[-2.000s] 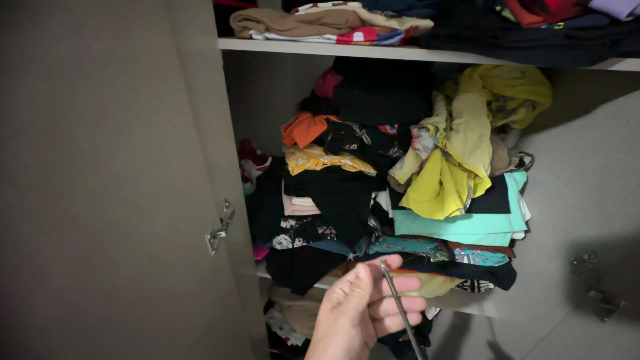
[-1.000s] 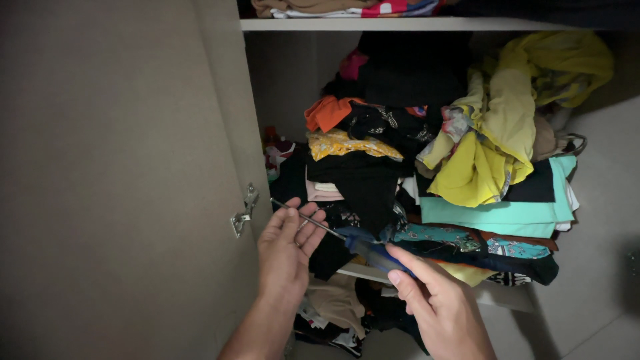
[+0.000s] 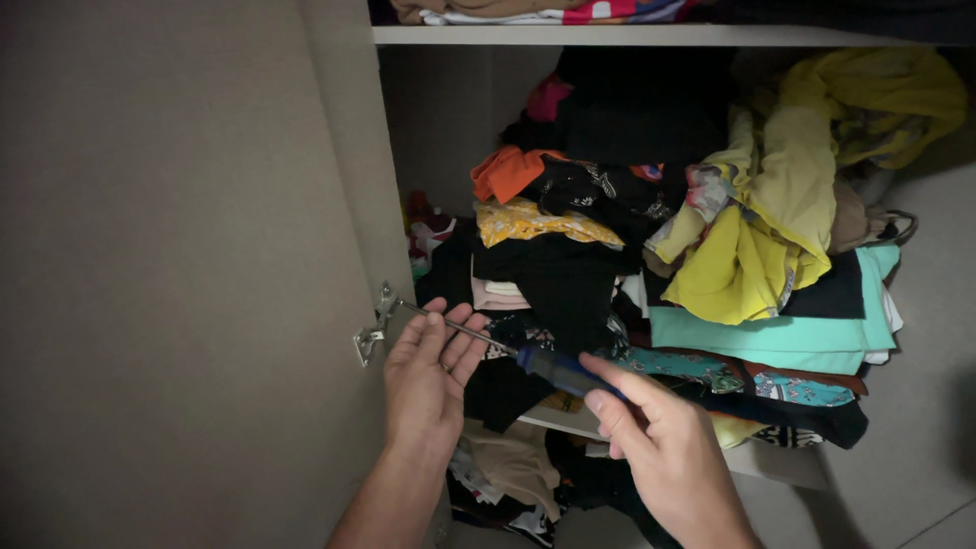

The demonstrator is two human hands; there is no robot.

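A screwdriver (image 3: 560, 370) with a blue and dark handle slants across the middle of the view. The fingers of my right hand (image 3: 659, 438) close on the rear of its handle, index finger along the top. My left hand (image 3: 431, 366), palm partly up, steadies the thin metal shaft between thumb and fingers. The shaft's tip meets, or lies very close to, a metal cabinet hinge (image 3: 387, 300) on the inner edge of the wardrobe; contact is hard to tell. The hinge's other end sits on the door (image 3: 191, 274) at the left.
Piled clothes fill the compartment behind my hands: a yellow garment (image 3: 793, 191), an orange cloth (image 3: 509, 174) and a mint-green cloth (image 3: 762, 335). A shelf edge (image 3: 610, 35) runs above. More clothes (image 3: 507, 465) lie below the lower shelf (image 3: 560, 424).
Two seconds ago one hand showed, holding the screwdriver shaft. Since then both hands have come onto the screwdriver, and its tip has moved to the hinge. The view has shifted nearer the hinge.
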